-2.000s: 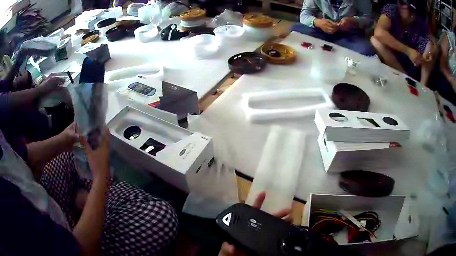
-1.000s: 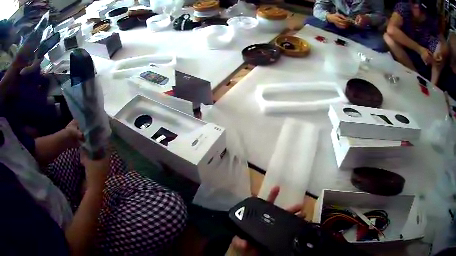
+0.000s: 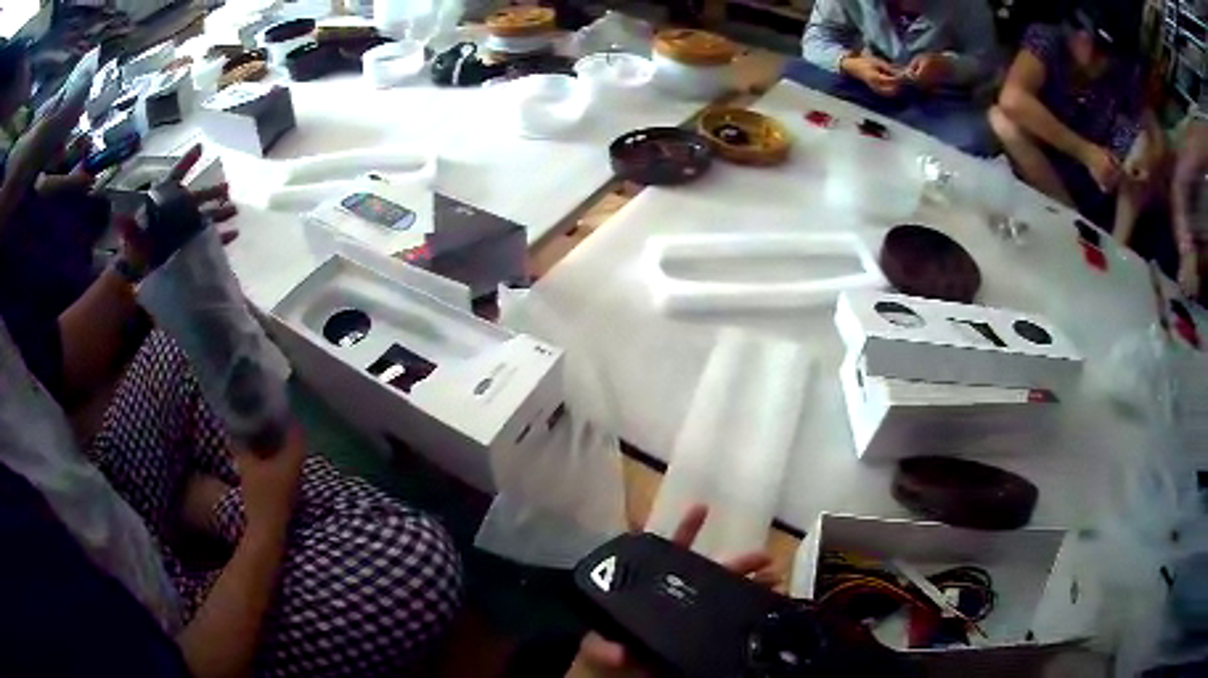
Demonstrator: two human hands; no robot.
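Note:
A black dash cam shows its matte back at the bottom centre, with a white triangle label at its left end. Its round lens is near the bottom edge, and its right end fades into dark. My left hand holds it from beneath: fingertips show beyond its far edge and the thumb at its near edge; the palm is hidden. My right hand is not visible. An open white box with a red, yellow and black wiring harness stands just right of the dash cam.
A person at left holds a bagged mirror unit beside an open white carton. A foam strip, foam frame, stacked white boxes and dark brown rings lie on the table. Other people sit at the far right.
The neighbour's bagged unit has tilted, and a hand now grips its upper end. The view has shifted slightly. My left hand still holds the dash cam in nearly the same pose.

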